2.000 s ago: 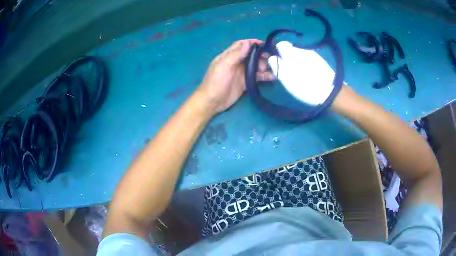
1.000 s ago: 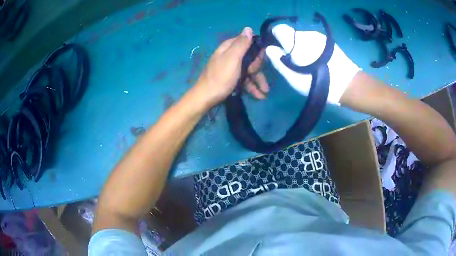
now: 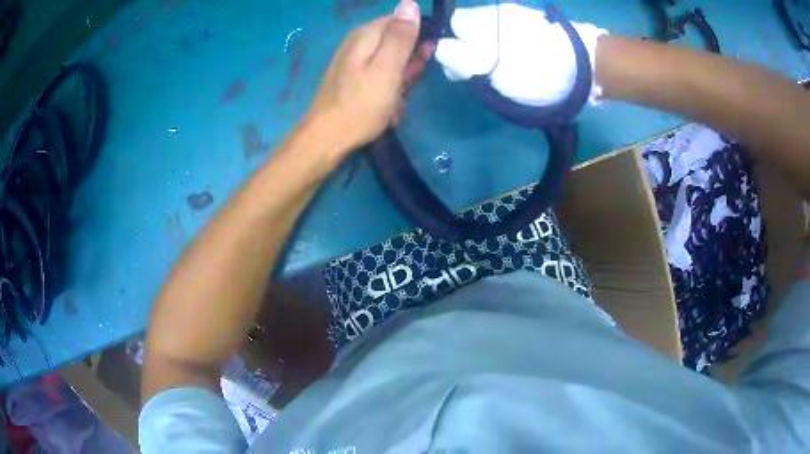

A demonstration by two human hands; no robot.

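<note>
A large black headband [image 3: 457,223] hangs as an open ring between my hands, its lower arc over the bench's front edge. A small curved black yoke [image 3: 579,66] sits at its right end and curves around my right hand. My bare left hand [image 3: 369,78] grips the headband's upper left end near the top of the picture. My right hand [image 3: 511,58], in a white glove, is close beside it, fingers towards that end; its fingertips are blurred. What lies between the fingers is hidden.
A pile of headbands [image 3: 44,191] lies at the left on the blue-green bench [image 3: 191,239]. Loose yokes [image 3: 697,27] are at the top right. A carton of small black parts [image 3: 662,253] stands below the right edge. Another open carton [image 3: 98,403] is at the lower left.
The headband and both hands appear higher in the picture and a little further left. The bench things have shifted up and left too, and more of the right carton shows.
</note>
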